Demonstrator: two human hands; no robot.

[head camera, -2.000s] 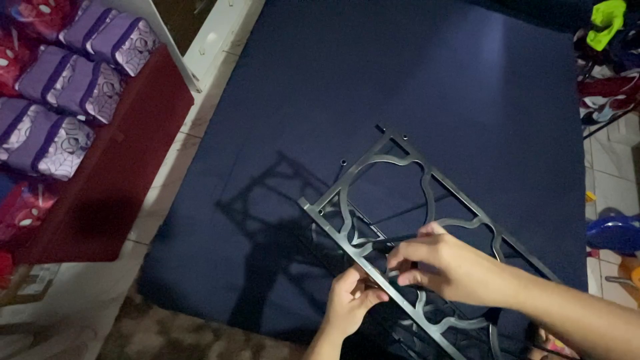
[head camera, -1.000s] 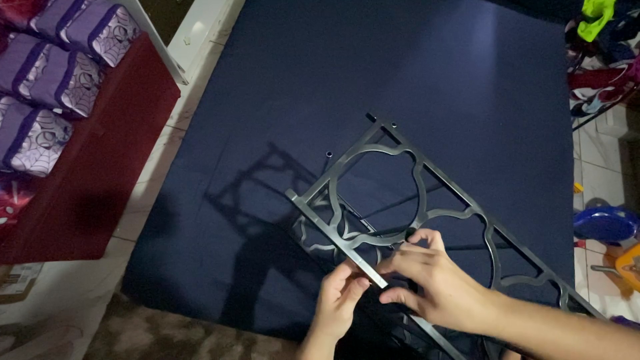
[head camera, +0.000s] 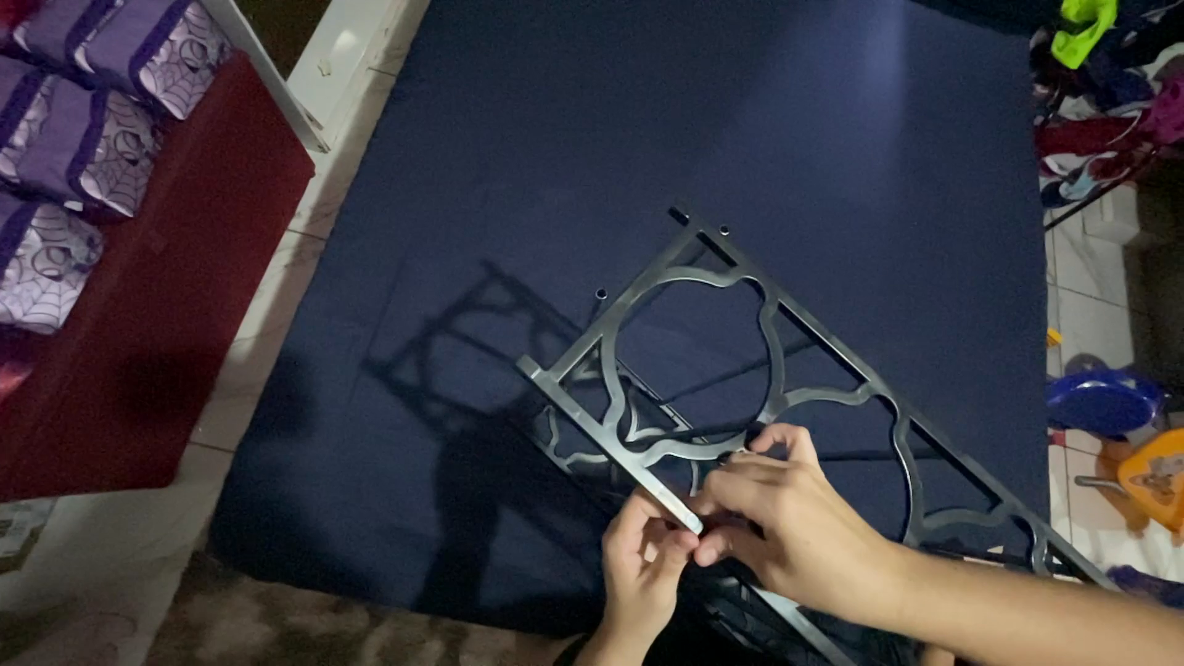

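A dark grey frame panel (head camera: pixel 819 327) with straight rails and wavy ring-shaped inner bars slants from the middle to the lower right. My left hand (head camera: pixel 646 555) pinches its near rail from below, thumb and fingers at the rail. Just to the right, my right hand (head camera: pixel 786 518) bends its fingers around the same rail, beside the left fingertips. Whether a small part sits between the fingertips is hidden. Beneath the panel lie more dark frame pieces, partly hidden. A dark blue cloth (head camera: pixel 555 166) is under them, with the panel's shadow on it.
At the left, purple web-patterned bags (head camera: pixel 111 148) sit on a dark red box (head camera: pixel 185 305). Along the right side are piled clothes (head camera: pixel 1091 139), a blue round object (head camera: pixel 1105 400) and an orange plastic item (head camera: pixel 1156 472) on pale floor tiles. A brown patterned rug (head camera: pixel 305 615) borders the cloth below.
The right hand's fingers have shifted about the near rail, close to the left fingertips. Both hands have stayed at that rail.
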